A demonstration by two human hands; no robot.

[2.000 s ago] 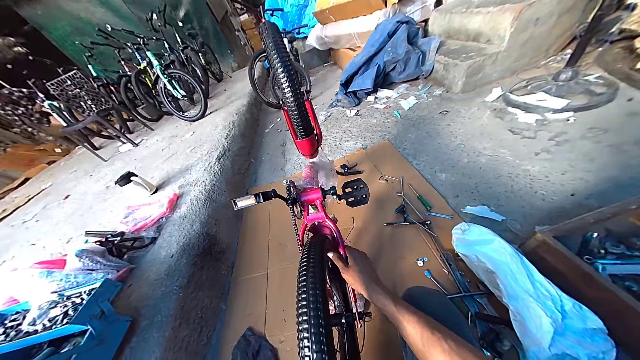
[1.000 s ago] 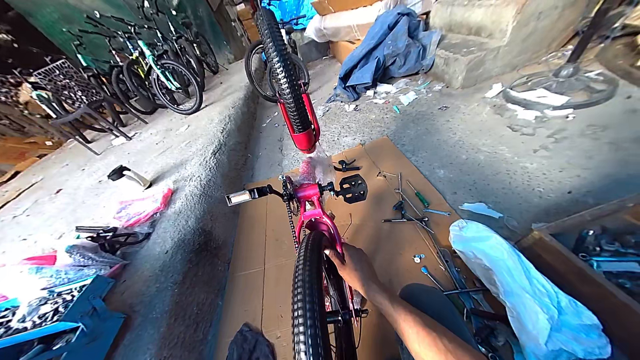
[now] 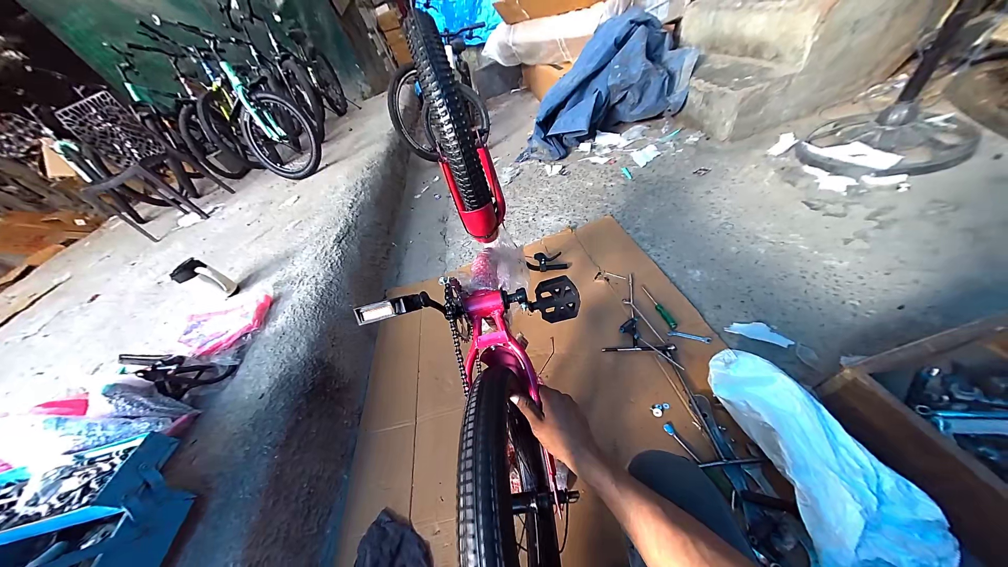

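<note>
A pink bicycle frame (image 3: 494, 339) stands upside down on a cardboard sheet (image 3: 394, 441). My right hand (image 3: 557, 425) grips the pink frame tube beside the near tire (image 3: 482, 472), its thumb near the tire's side. The left hand is out of view. A black pedal (image 3: 557, 299) is at the right of the crank, and another pedal with a reflector (image 3: 379, 310) at the left, by the chain (image 3: 459, 358). Farther off, the other wheel's knobby tire (image 3: 445, 102) rises between the arms of a red fork (image 3: 479, 224).
A green-handled screwdriver (image 3: 665, 316), a wrench (image 3: 690, 337) and other tools lie on the cardboard. At right are a pale plastic bag (image 3: 835, 465) and a wooden box (image 3: 874, 417) of parts. A dark cloth (image 3: 392, 542) lies near. A raised concrete edge (image 3: 346, 228) runs along the left.
The near wheel's tire looks blurred now where its tread showed sharply two seconds ago. My right hand stays on the frame beside it.
</note>
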